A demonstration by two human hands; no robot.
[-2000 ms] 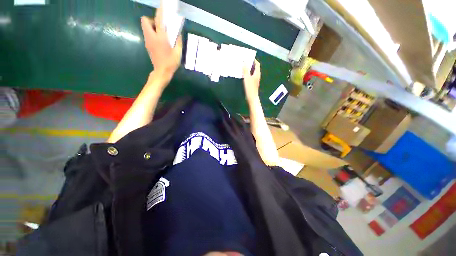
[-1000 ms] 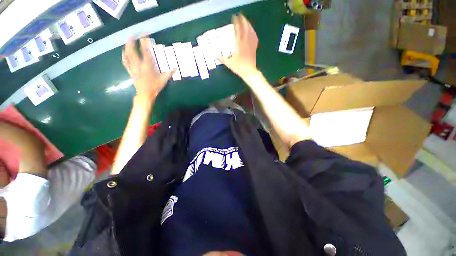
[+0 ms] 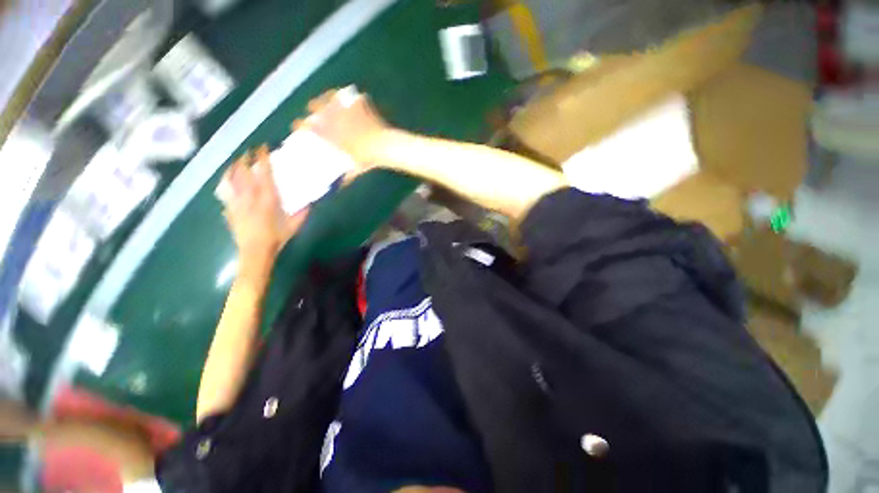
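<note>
A row of white product boxes [image 3: 306,171] is held between my two hands over the green bench mat [image 3: 183,332]. My left hand [image 3: 258,204] grips the row's left end. My right hand [image 3: 349,127] grips its right end and covers part of it. The view is blurred, so single boxes in the row cannot be told apart. The shipping carton [image 3: 761,125] stands to the right of the bench with its flaps open. White contents [image 3: 636,154] show inside it.
Many white boxes with purple labels [image 3: 193,77] lie on the bench beyond the pale strip [image 3: 202,168]. One loose box [image 3: 93,342] is on the near side. A white card [image 3: 464,51] lies near the bench end. Another person's arm [image 3: 87,433] is at lower left.
The view has turned, bringing the carton higher in the picture. My hands have moved closer together around the row, which looks shorter and tighter than before.
</note>
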